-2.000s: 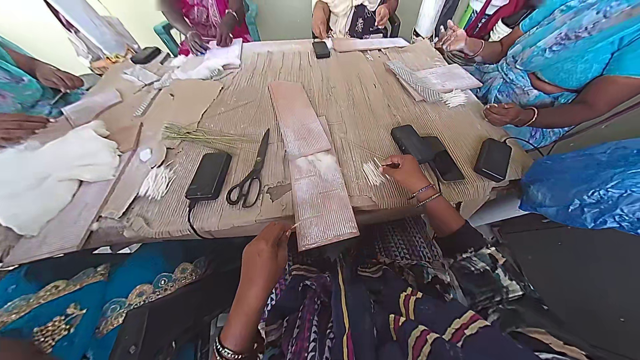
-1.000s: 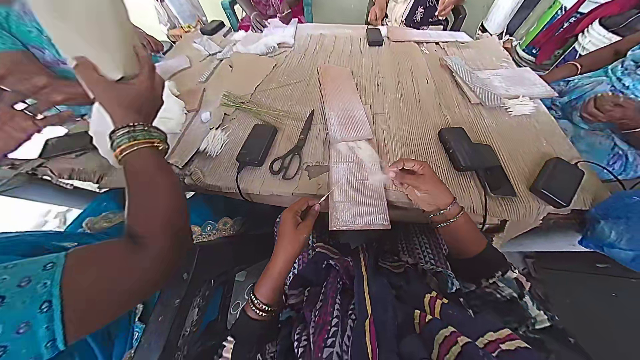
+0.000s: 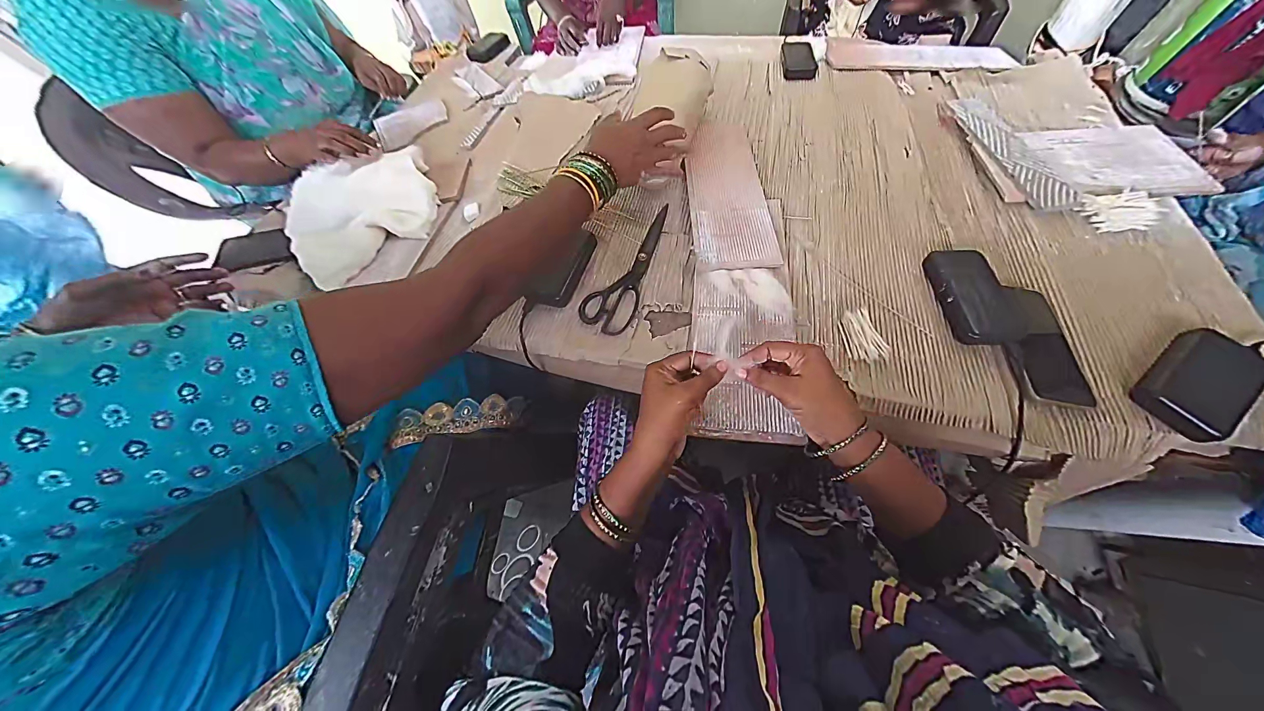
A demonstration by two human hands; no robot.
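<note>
My left hand (image 3: 679,395) pinches a thin stick, with its fingertips close to those of my right hand (image 3: 802,387). Between them, my right fingers hold a wisp of white cotton fibre (image 3: 729,341). Both hands are above a ridged, pale board (image 3: 746,410) at the table's near edge. A tuft of white cotton (image 3: 758,288) lies on that board, below a second pinkish ridged board (image 3: 733,212). To the left are black-handled scissors (image 3: 626,286). A small pile of white cotton wicks or sticks (image 3: 865,336) lies right of the boards.
A co-worker's arm (image 3: 444,286) reaches across from the left, its hand on a pale cylindrical roll (image 3: 675,89). Black cases (image 3: 973,296) and a dark box (image 3: 1200,383) lie at right. A cotton heap (image 3: 360,212) is at left. Other people sit around the corrugated-cardboard-covered table (image 3: 849,178).
My hands have come together over the near board. The co-worker's arm, raised at left with the pale roll a second ago, now reaches over the table with its hand at the roll.
</note>
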